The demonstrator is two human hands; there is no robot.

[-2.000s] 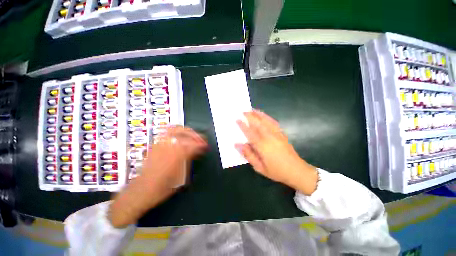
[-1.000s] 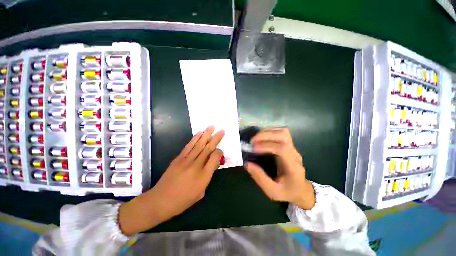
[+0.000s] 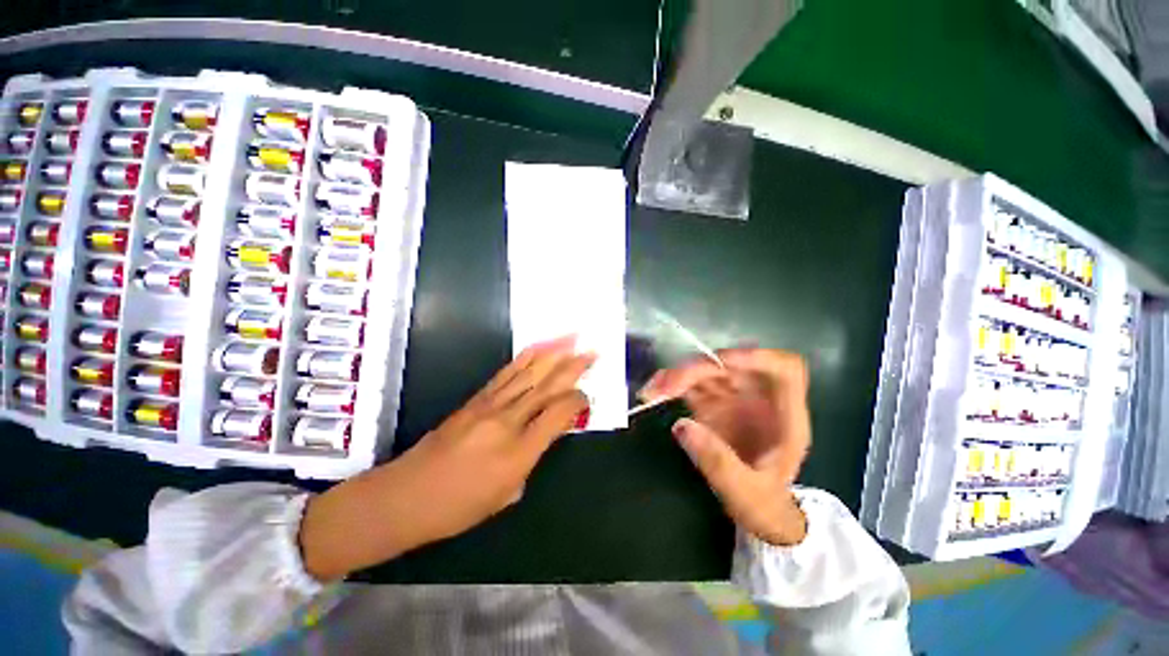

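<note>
A white sheet (image 3: 567,263) lies flat on the dark green mat. My left hand (image 3: 506,429) rests on its lower end, fingers over a small component (image 3: 581,417) whose red end shows at the fingertips; the rest is hidden. My right hand (image 3: 744,423) is just right of the sheet, blurred, fingers curled. A thin white strip (image 3: 654,404) runs from the sheet's lower right edge to my right fingertips, and another thin white line (image 3: 690,338) shows above the fingers. Whether the right fingers pinch the strip is not clear.
The left tray (image 3: 404,276) holds columns of red-ended components with white or yellow bands. The right tray stack (image 3: 942,372) holds white and yellow-banded pieces. A grey metal post on a square base plate (image 3: 696,167) stands beyond the sheet. A raised edge (image 3: 513,74) runs behind.
My left hand has moved from the left tray onto the sheet's lower end. My right hand has left the sheet for its right side; the dark object seen there one second ago no longer shows.
</note>
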